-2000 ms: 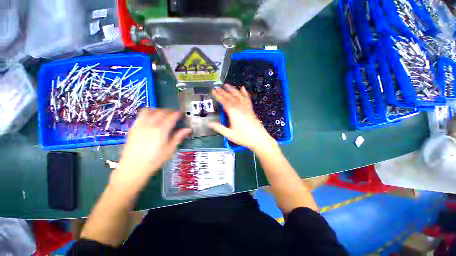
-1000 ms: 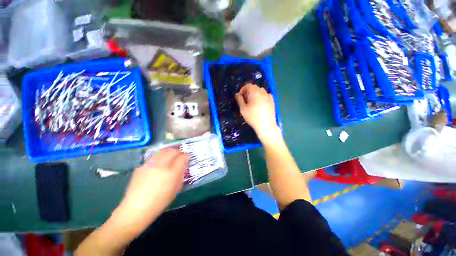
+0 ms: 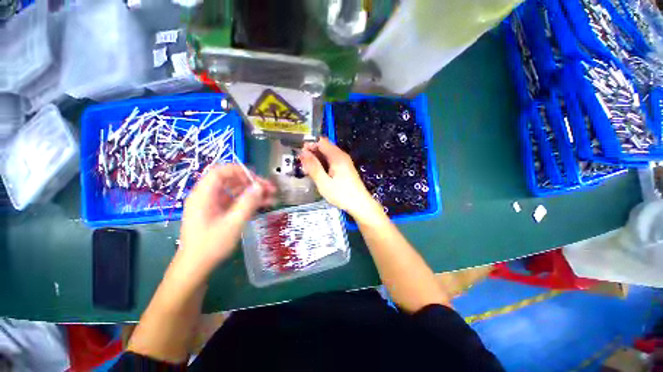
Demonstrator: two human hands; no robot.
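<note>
My left hand [image 3: 222, 203] is shut on a thin white pin [image 3: 243, 167], between the left blue bin [image 3: 91, 182] and the press fixture [image 3: 293, 190]. My right hand [image 3: 331, 173] is at the fixture's right side, its fingertips at the small black-and-white seats [image 3: 288, 166]; whether it holds a part cannot be told. The guard plate [image 3: 272, 109] with a yellow triangle label is just above the fixture. The middle blue bin [image 3: 434, 174] holds black ring parts. A clear plastic box [image 3: 258, 272] with red-and-white pins lies nearest my body.
A black phone-like rectangle [image 3: 113, 269] lies at the left front. Stacked blue bins [image 3: 538, 156] with silver parts stand at the far right. Frosted clear boxes [image 3: 102, 51] are at the upper left. Small white scraps [image 3: 539, 213] lie on the green bench [image 3: 476, 182].
My left hand has moved up from the clear box and now holds a pin. My right hand has moved left out of the ring bin to the fixture. The camera view has shifted slightly.
</note>
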